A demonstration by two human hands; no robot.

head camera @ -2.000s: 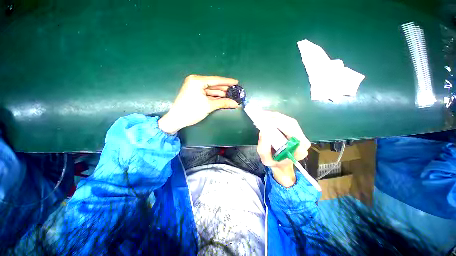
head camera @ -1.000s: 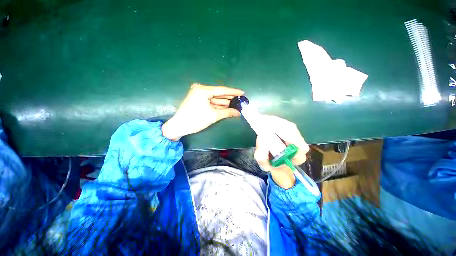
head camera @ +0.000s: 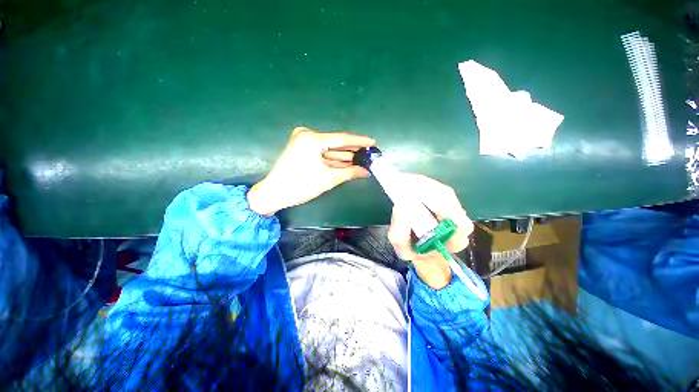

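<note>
My left hand [head camera: 306,170] holds a small round dark part [head camera: 365,158] between thumb and fingertips, just above the front of the green belt [head camera: 191,92]. My right hand [head camera: 429,217] is shut on the syringe [head camera: 389,181], held like a pen and slanting up and left. Its narrow tip is at the dark part; whether it touches cannot be told. The bright green cap [head camera: 434,237] is at the syringe's rear, and a pale hose [head camera: 469,279] runs down from it over my sleeve.
An irregular white sheet [head camera: 512,119] lies on the belt to the right. A bundle of white ribbed strips [head camera: 648,99] lies farther right. Shiny scatter is at the right rim. A cardboard box [head camera: 548,260] is below the belt edge. Blue sleeves of other people show at both sides.
Since two seconds ago both hands have shifted slightly, the dark part has moved a little lower and turned, and the green cap has tilted. Since one second ago almost nothing has changed.
</note>
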